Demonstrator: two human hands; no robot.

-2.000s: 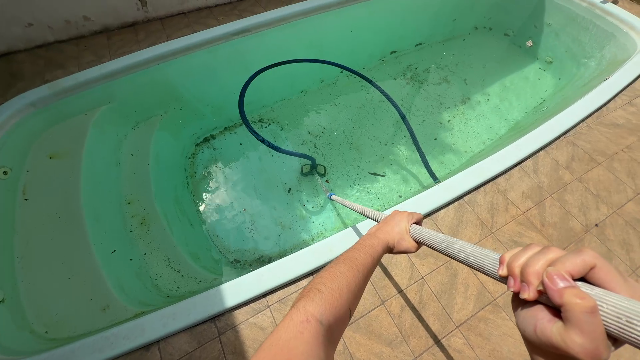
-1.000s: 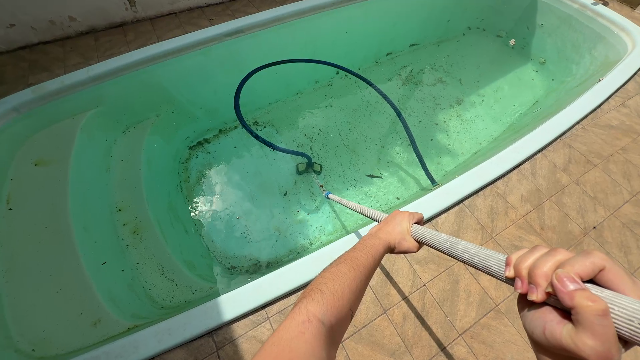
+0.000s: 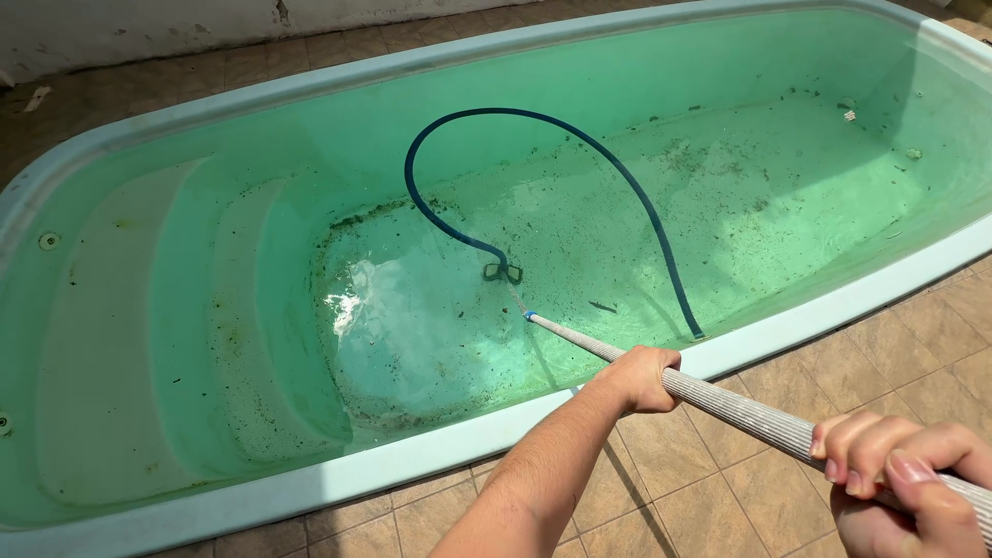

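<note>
A ribbed telescopic pole (image 3: 744, 413) runs from the lower right corner out over the pool's near rim. My left hand (image 3: 643, 378) is wrapped around its middle, just above the rim. Farther back, at the lower right, my right hand (image 3: 899, 473) grips the same pole. Past a blue collar (image 3: 530, 315) the pole's thinner section enters the water and leads to a pool vacuum head (image 3: 502, 272) on the floor. From that head a dark blue hose (image 3: 620, 167) loops up and round, ending near the near wall. The join under water is hard to make out.
The pool's pale rim (image 3: 434, 436) crosses the view in front of me. Submerged steps (image 3: 108, 325) lie at the left. Dark debris is scattered over the floor, with a longer dark piece (image 3: 603, 308) right of the head. Tiled paving (image 3: 821, 372) borders the pool; a stained wall (image 3: 155, 31) stands behind.
</note>
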